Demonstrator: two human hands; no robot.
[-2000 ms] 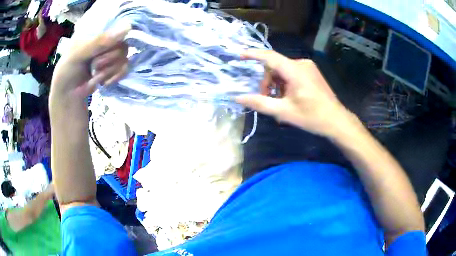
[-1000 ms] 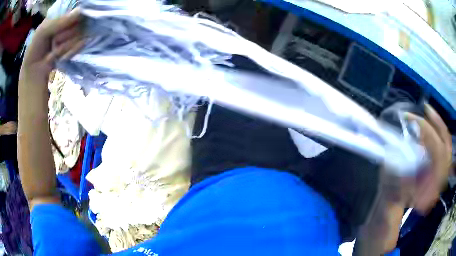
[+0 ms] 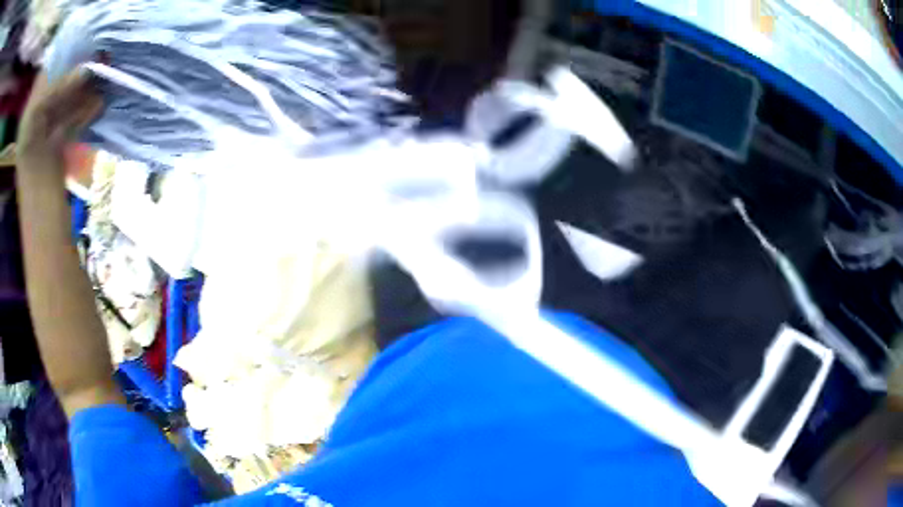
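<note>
My left hand (image 3: 67,109) is at the upper left, its fingers closed on the edge of a thick bundle of white and lilac-grey cords (image 3: 257,74). Blurred white cords (image 3: 604,381) stretch from the bundle across my blue shirt to the lower right, with loops over my dark lap. My right hand (image 3: 866,460) is blurred and cut off at the lower right edge, near the end of these cords. Its fingers cannot be made out. A pile of cream fabric (image 3: 287,347) lies below the bundle.
A blue-edged white table (image 3: 792,50) curves across the upper right. A blue crate (image 3: 178,342) stands left of the cream pile. A white-framed dark rectangle (image 3: 782,391) is at the lower right. A white triangle (image 3: 597,253) shows against the dark lap. Loose strands (image 3: 866,233) hang at the right.
My right hand has moved from the bundle out to the lower right edge. Cords now trail diagonally across the shirt. My left hand has moved left with the bundle.
</note>
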